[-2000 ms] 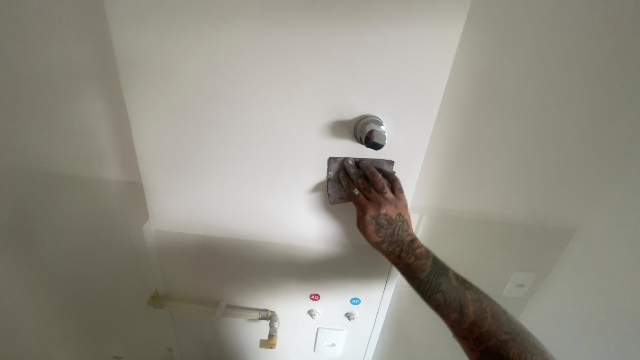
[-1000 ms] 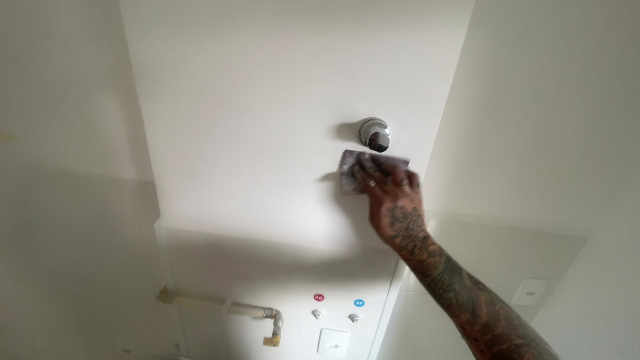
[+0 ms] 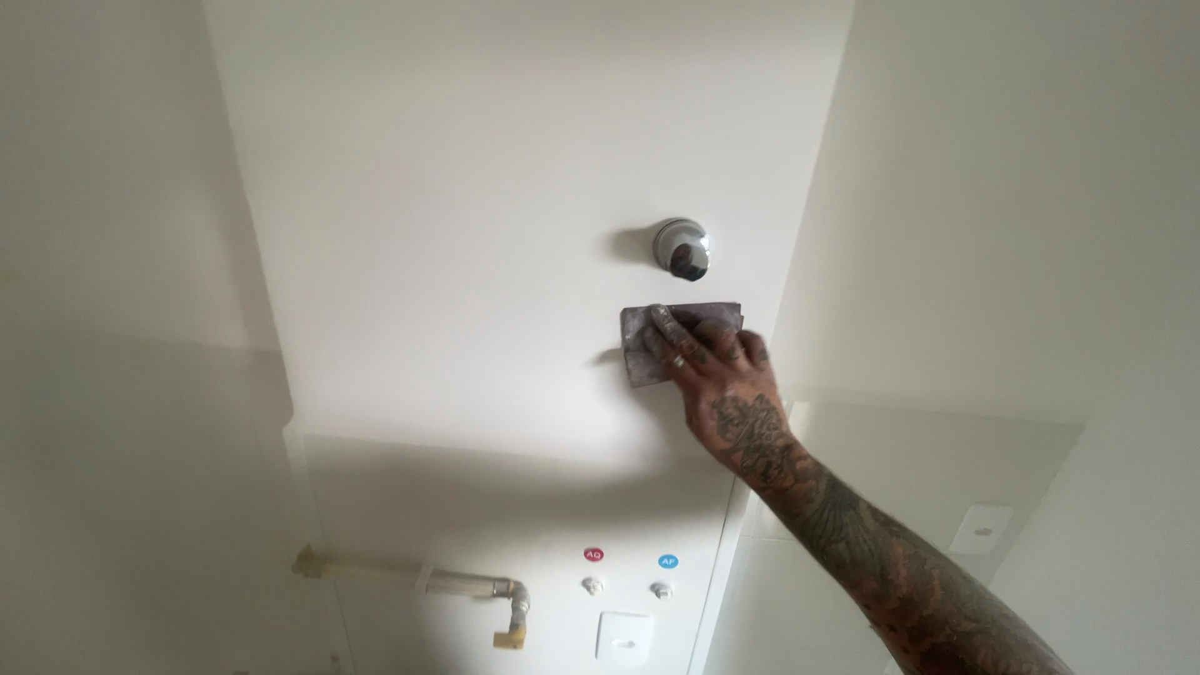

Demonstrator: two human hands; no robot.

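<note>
My right hand, dusty at the fingers, presses a dark grey sheet of sandpaper flat against the white wall. The sheet lies just below a round chrome valve fitting that sticks out from the wall. Part of the sheet is hidden under my fingers. My left hand is not in view.
Lower on the wall are a pipe with an elbow, a red round sticker and a blue one above two small capped outlets, and a white outlet plate. Another plate is on the right wall.
The hand and sheet have shifted a little over the wall below the chrome fitting, staying close beneath it. The sheet remains under my fingers throughout.
</note>
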